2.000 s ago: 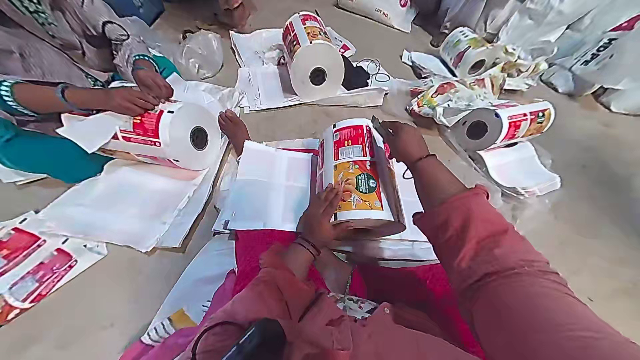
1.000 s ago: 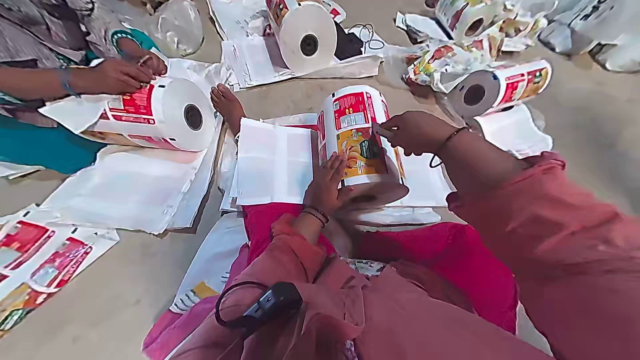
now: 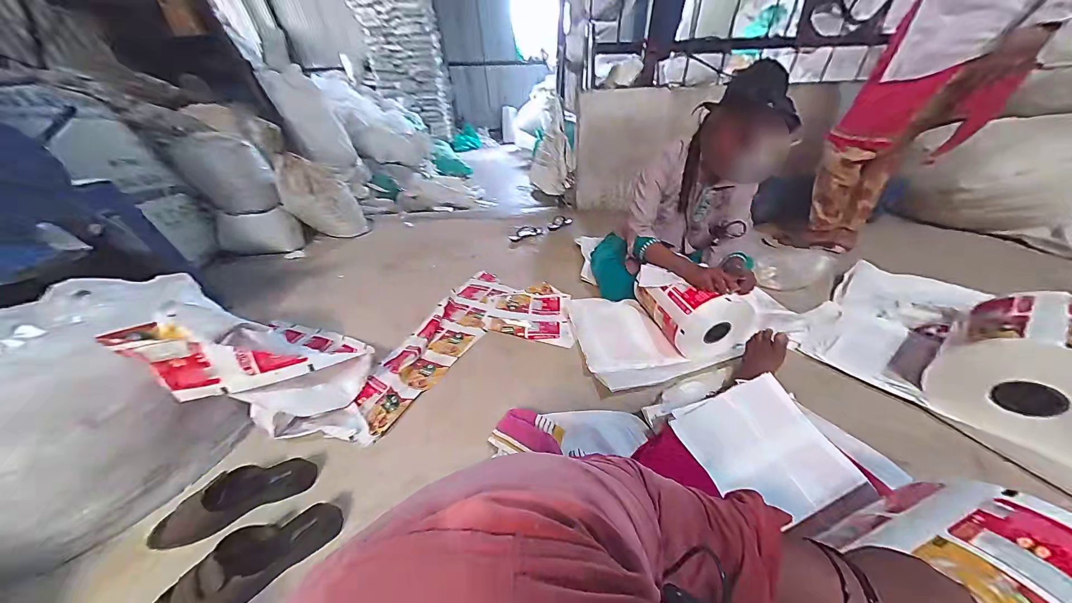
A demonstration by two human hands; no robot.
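The printed film roll (image 3: 997,536) lies at the lower right, cut off by the frame edge and partly blurred. My left forearm, in a dark pink sleeve with dark bangles at the wrist, reaches toward it along the bottom edge; the hand itself is not clearly visible. My right hand is outside the view. Left of the roll, a stack of white sheets (image 3: 766,452) rests over deep pink cloth (image 3: 674,461).
A seated person handles another film roll (image 3: 716,322) on white sheets. A large roll (image 3: 992,373) lies at right. Dark sandals (image 3: 243,536), printed film strips (image 3: 435,347) and a big white sack (image 3: 92,444) are at left. Filled sacks (image 3: 226,167) line the back; another person stands back right.
The view has swung far up and to the left. Both my hands were on the printed roll in the earlier frames; now the roll is at the lower right edge and my right arm is out of view.
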